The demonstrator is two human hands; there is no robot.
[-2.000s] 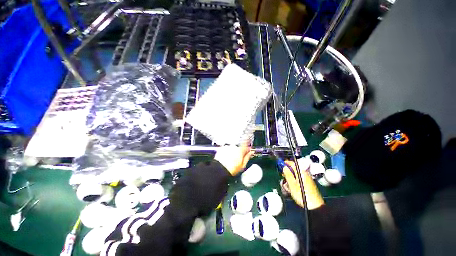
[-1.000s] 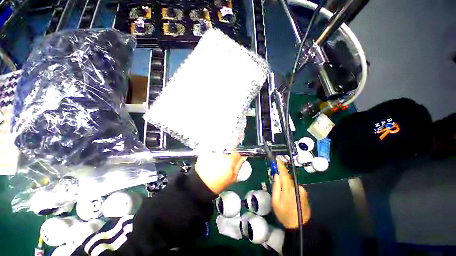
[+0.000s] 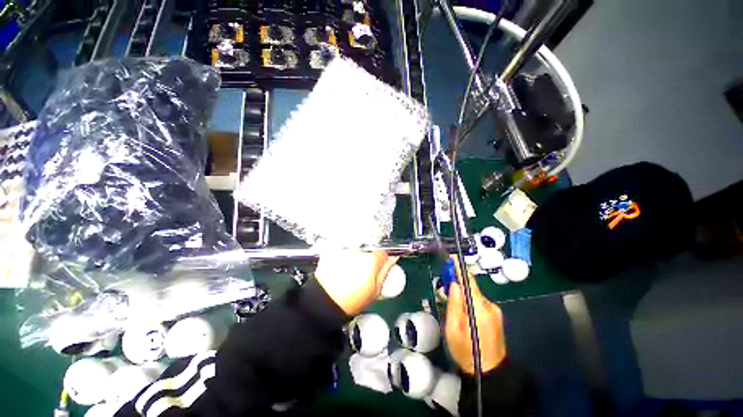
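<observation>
My left hand is at the metal bar along the rack's front, below a white bubble-wrap pack. What its fingertips hold is too small and overexposed to tell. A white rounded camera housing lies beside it. My right hand is closed on a blue-handled tool, which looks like side cutters, with its jaws towards the bar. A black cable passes in front of this hand. Several white housings with black faces stand between my forearms.
A clear bag of dark parts lies at left, with more housings below it. A black parts tray sits on the roller rack behind. At right are small housings, a black cap and a curved white tube.
The camera view has moved closer and shifted since the first frame. In the last second, my right hand has drawn slightly down, with the blue handles still in it. My left hand has barely moved.
</observation>
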